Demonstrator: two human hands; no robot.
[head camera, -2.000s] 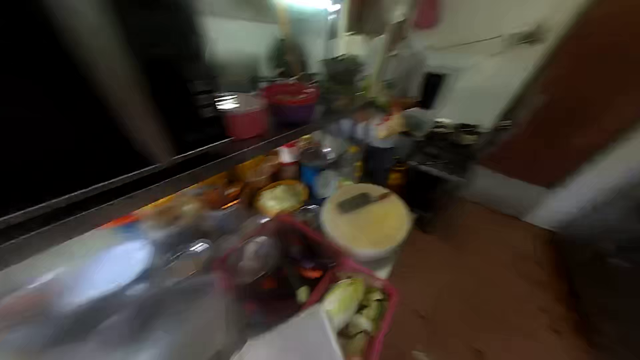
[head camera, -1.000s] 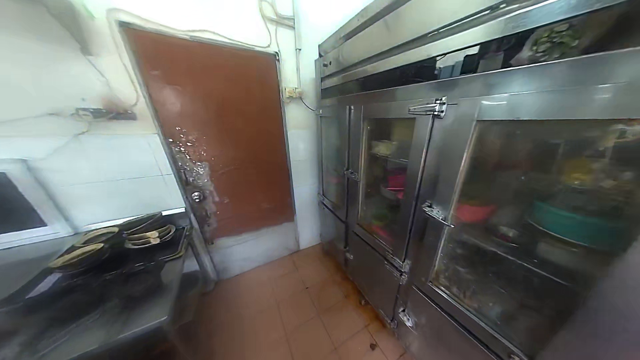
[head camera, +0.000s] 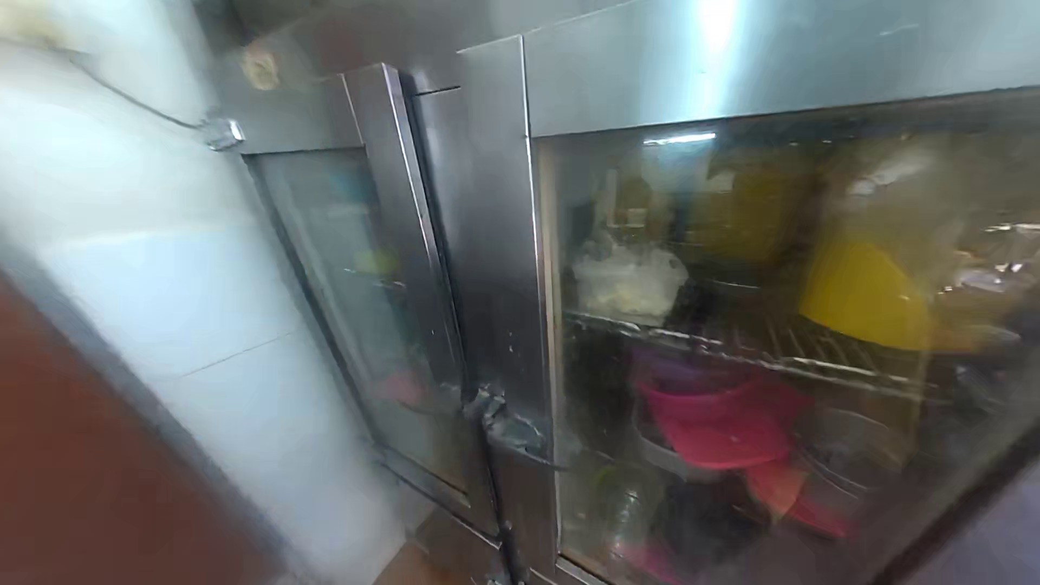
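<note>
Neither of my hands shows in the head view. A stainless-steel refrigerator (head camera: 492, 244) with glass-fronted doors stands close in front of me. Its metal door latch (head camera: 508, 426) sits at the seam between two doors. Behind the right glass, a whitish plastic bag or container (head camera: 630, 280) rests on a wire shelf (head camera: 756, 357). A yellow container (head camera: 865, 296) is farther right on that shelf. Below it lie a pink-red plastic container (head camera: 723, 426) and other blurred items. The narrow left glass door (head camera: 349, 268) shows only hazy shapes.
White tiled wall (head camera: 179, 309) runs along the left of the refrigerator. A reddish-brown door (head camera: 89, 463) fills the lower left edge. A small patch of brown tiled floor (head camera: 414, 565) shows at the bottom. A thin cable (head camera: 134, 101) runs along the wall.
The view has turned from the counter with the round chopping board and knife, past the brown door, to the refrigerator, which is now much nearer.
</note>
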